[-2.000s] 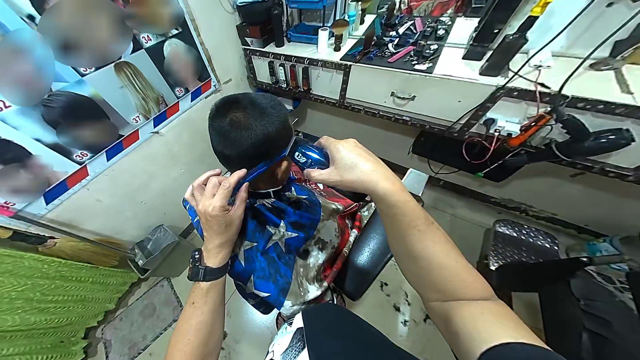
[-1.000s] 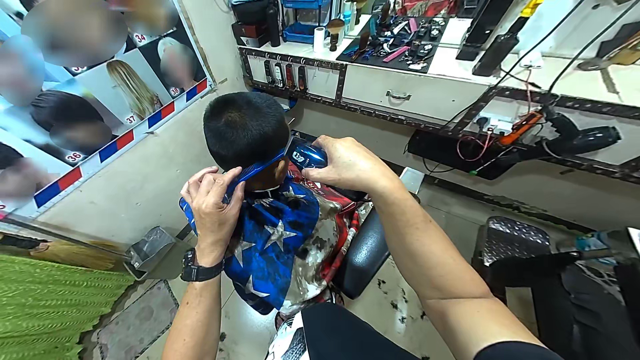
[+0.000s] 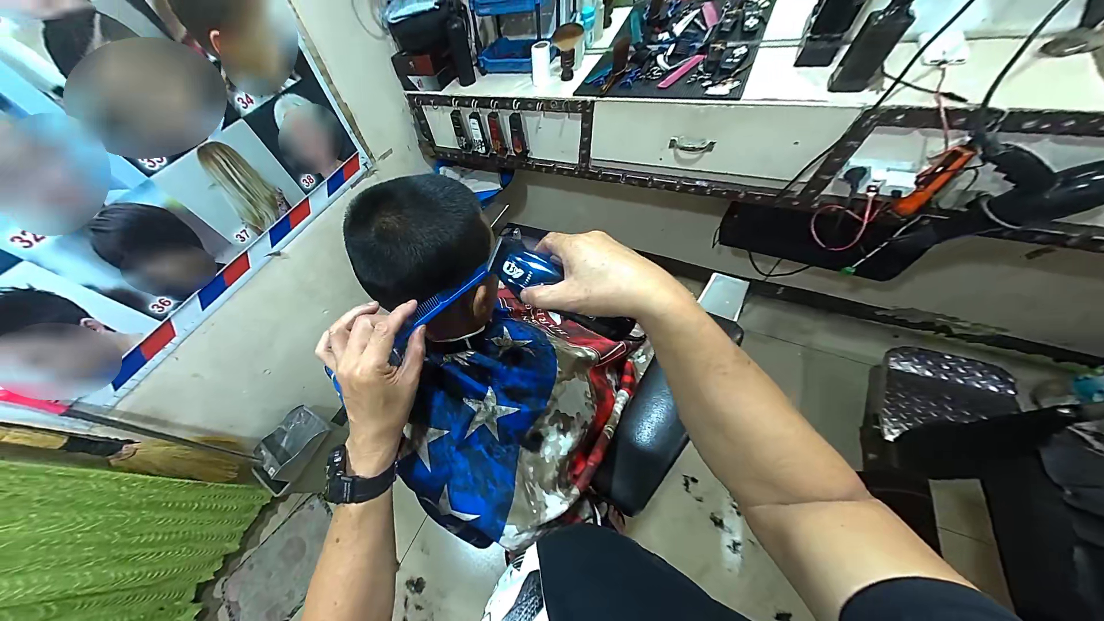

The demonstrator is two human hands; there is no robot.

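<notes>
A seated person with short dark hair [image 3: 414, 237] wears a barber cape [image 3: 474, 423] with white stars on blue and a red part. My left hand [image 3: 375, 354] grips a blue comb [image 3: 448, 297], which lies against the hair at the back and side of the head. In my right hand [image 3: 595, 276] is a blue hair clipper [image 3: 528, 267], held at the right side of the head close to the comb's far end. The clipper's blade end is partly hidden by the comb and head.
A counter [image 3: 802, 73] ahead holds combs, clips and a brush [image 3: 567, 43]. Hair dryers and cables hang at the right. The chair's black armrest [image 3: 651, 431] is beside the cape. A poster wall stands left, a green curtain [image 3: 112, 535] lower left. Cut hair lies on the floor.
</notes>
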